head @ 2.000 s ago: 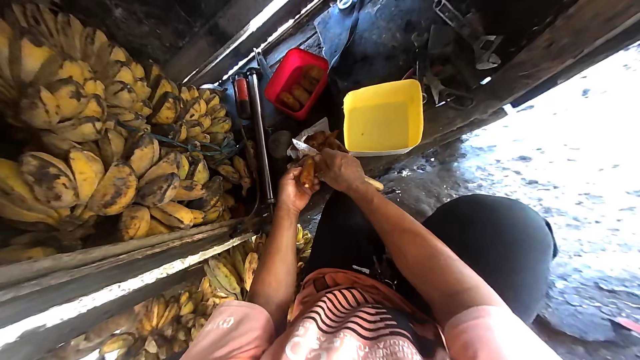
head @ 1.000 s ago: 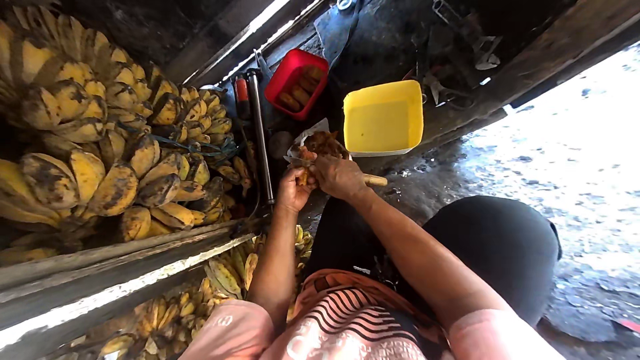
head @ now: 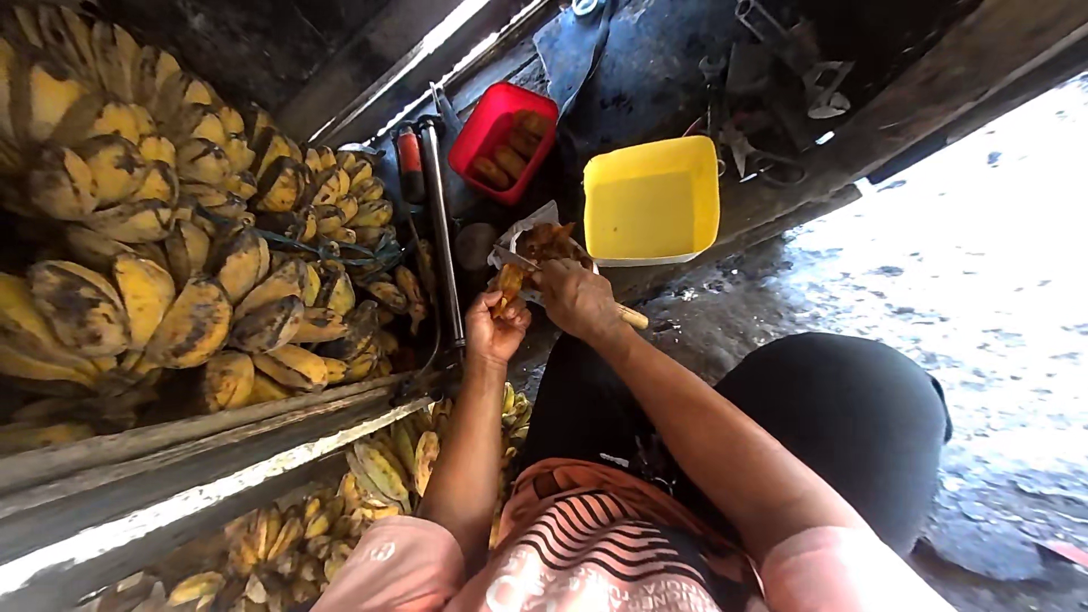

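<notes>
My left hand (head: 497, 327) is closed around a piece of orange-brown fruit (head: 508, 285), which looks like banana or plantain. Just to its right, my right hand (head: 580, 299) grips a knife, whose pale wooden handle (head: 632, 317) sticks out beyond my palm. Its blade (head: 515, 257) reaches left over the top of the fruit. Behind both hands, brown peels or scraps (head: 548, 242) lie in a white plastic bag (head: 544, 214). Farther back, a red plastic container (head: 483, 119) holds several brown peeled-looking pieces, and a yellow plastic container (head: 650, 204) stands to its right.
Bunches of ripe, dark-spotted bananas (head: 191, 323) fill the left side behind a wooden rail (head: 212, 425); more bananas (head: 289, 535) lie below it. A metal tube (head: 442, 229) and a red-handled tool (head: 410, 161) stand beside the red container. Wrenches (head: 826, 104) lie at the upper right.
Both hands stay close together before the bag. The fruit in my left hand stood upright below the blade two seconds ago; my right hand and the knife have shifted slightly over it.
</notes>
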